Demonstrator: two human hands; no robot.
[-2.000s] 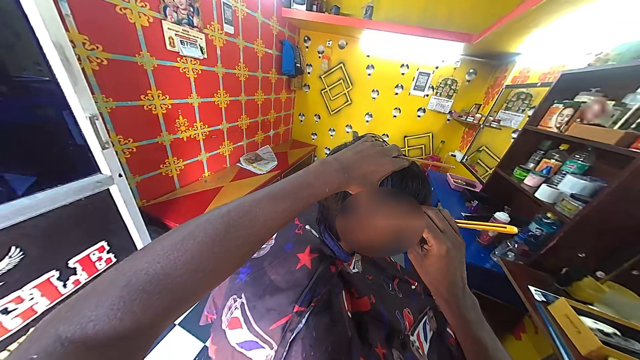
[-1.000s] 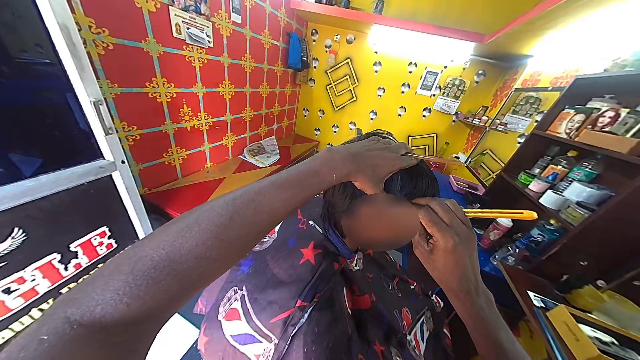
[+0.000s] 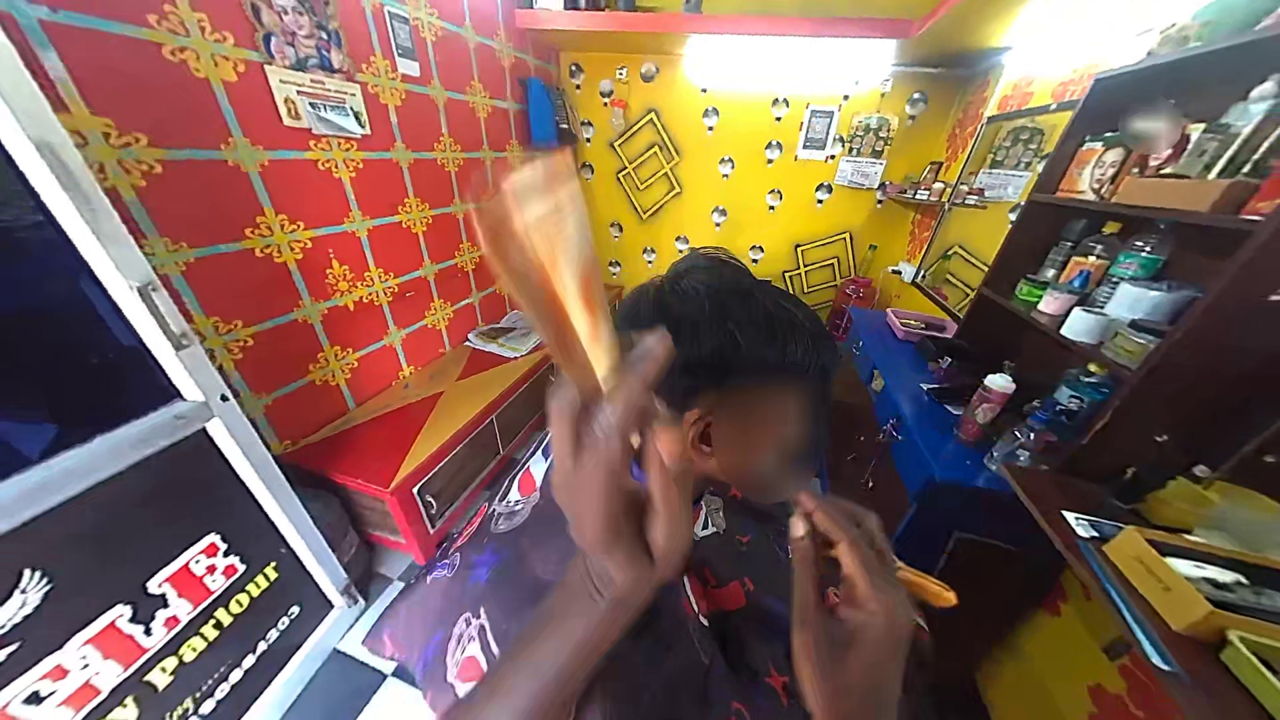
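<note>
My left hand [image 3: 615,480] is raised beside the seated person's head, its fingers around the narrow end of a flared, orange-brown brush-like thing [image 3: 550,265]. Motion blur hides the exact kind. My right hand [image 3: 850,590] is below the person's chin, closed on a slim yellow-handled tool [image 3: 928,586]; the handle sticks out to the right and the working end cannot be made out. The person's dark hair [image 3: 730,320] and one ear show between my hands. A dark patterned barber's cape [image 3: 520,610] covers the person's body.
A red-and-yellow counter [image 3: 420,420] with a folded newspaper [image 3: 508,335] runs along the left wall. On the right are a blue counter [image 3: 900,400] with a spray bottle [image 3: 988,405], shelves of bottles [image 3: 1170,215], and an open yellow box [image 3: 1190,580]. A framed door [image 3: 215,410] stands at left.
My left hand has left the top of the person's head and now holds the flared thing upright. My right hand, still on the yellow-handled tool, has moved down from the face.
</note>
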